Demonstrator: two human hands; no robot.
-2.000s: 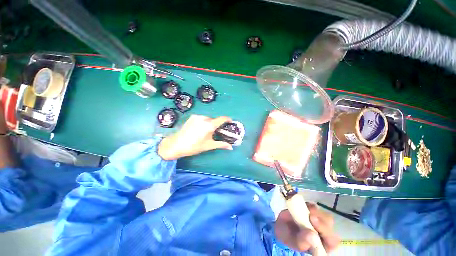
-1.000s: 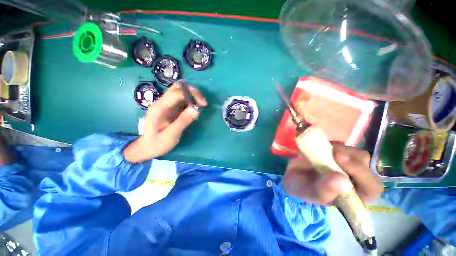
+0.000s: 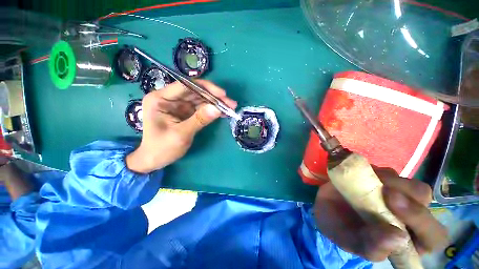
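Observation:
A round black housing (image 3: 254,131) lies on a whitish holding pad (image 3: 273,124) on the green mat. My left hand (image 3: 176,118), bare, holds silver-grey tweezers (image 3: 185,81) whose tips reach the upper left edge of the housing. Whether the tips grip anything is too small to tell. My right hand (image 3: 375,215), bare, is closed around the cream handle of a soldering iron (image 3: 361,190). The iron's thin metal tip points up and left, right of the housing and apart from it.
Several black housings (image 3: 191,57) lie behind my left hand, near a solder spool with a green flange (image 3: 62,64). A red sponge with white tape (image 3: 362,123) lies behind the iron. A clear hood (image 3: 378,39) hangs above; metal trays stand at both sides.
The housing in my left hand two seconds ago now lies on the pad. My left hand has brought the tweezers to it. The iron has moved off the sponge. The view is closer.

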